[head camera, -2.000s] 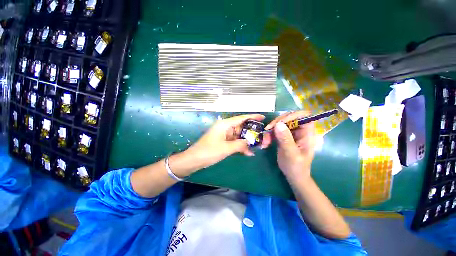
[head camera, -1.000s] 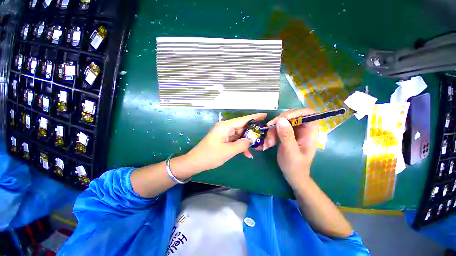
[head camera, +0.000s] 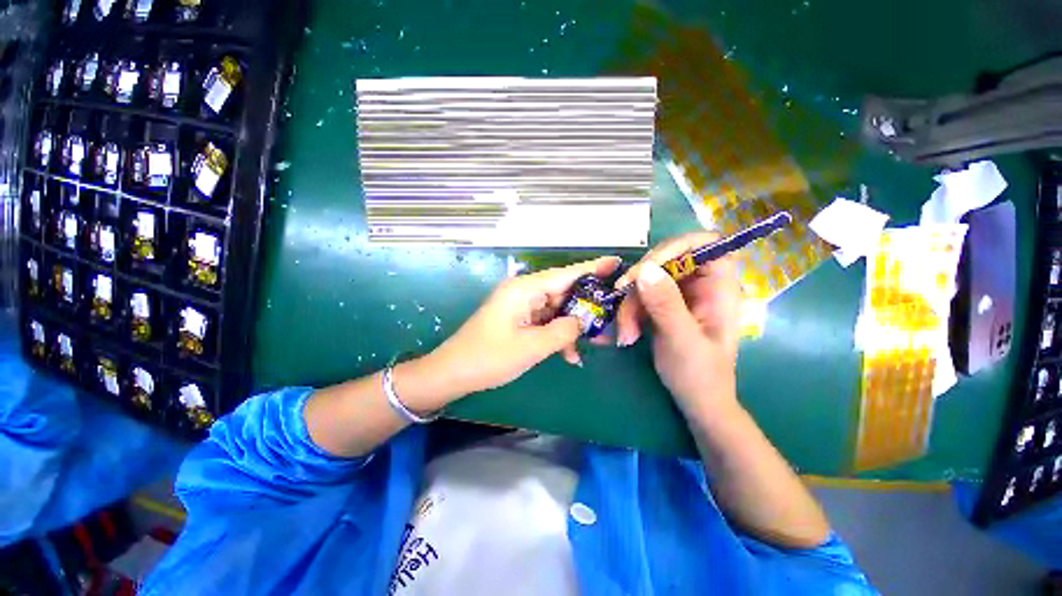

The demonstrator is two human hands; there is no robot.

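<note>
My left hand [head camera: 512,331] holds a small dark rounded watch module [head camera: 590,305] between thumb and fingers, its white and gold inside facing up. My right hand [head camera: 687,317] grips black tweezers [head camera: 736,242] with gold marking like a pen. Their tip end meets the module; the exact contact point is too small to tell. The pale lined adhesive strip sheet [head camera: 507,157] lies on the green mat just beyond my hands, with a blank white patch at its lower right.
A large black component tray [head camera: 247,221] with modules stands at left, another [head camera: 1031,384] at the right edge. Kapton tape sheets [head camera: 745,175] [head camera: 899,349], liner scraps [head camera: 850,228], a purple-grey smartphone [head camera: 988,291] and a grey metal arm [head camera: 967,122] are at right.
The rear end of the tweezers has tilted up and away from me. The module has turned slightly in my left fingers. Both hands stay in about the same place while the view shifts slightly.
</note>
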